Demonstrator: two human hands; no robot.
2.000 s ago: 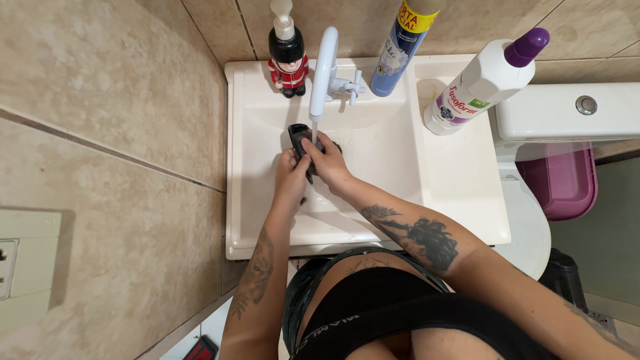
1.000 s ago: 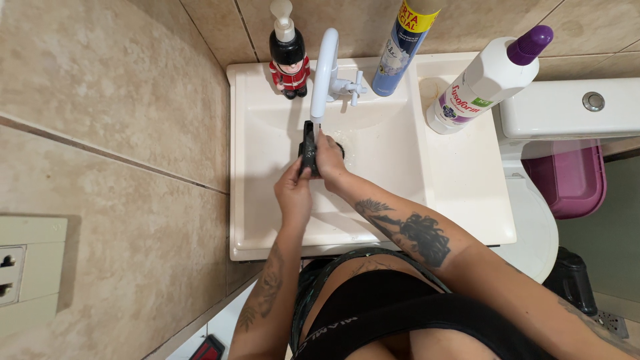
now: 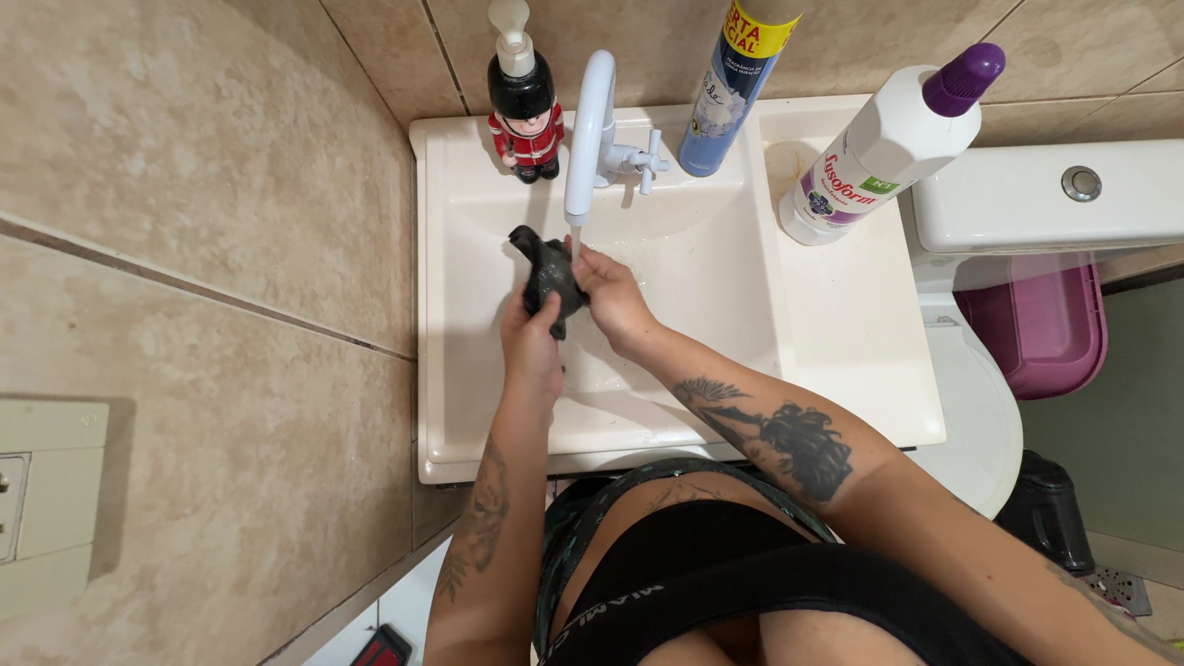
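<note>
A wet black cloth item (image 3: 552,276), whose exact kind I cannot tell, is held over the basin of a white sink (image 3: 684,370). My left hand (image 3: 534,328) grips its lower left part, with the thumb on top. My right hand (image 3: 612,294) holds its right edge, fingers curled beside the thin water stream. The water runs from a white gooseneck faucet (image 3: 581,139) just above. My right fingertips are partly hidden by the stream and the cloth.
Behind the basin stand a soldier-shaped soap dispenser (image 3: 525,111) and a blue aerosol can (image 3: 731,92). A white Lysoform bottle with purple cap (image 3: 879,148) stands on the right ledge, beside a toilet (image 3: 1036,208). A tiled wall rises at left.
The black cloth item has changed shape; it was upright under the faucet and now spreads out, left of the stream. My hands are a little farther apart.
</note>
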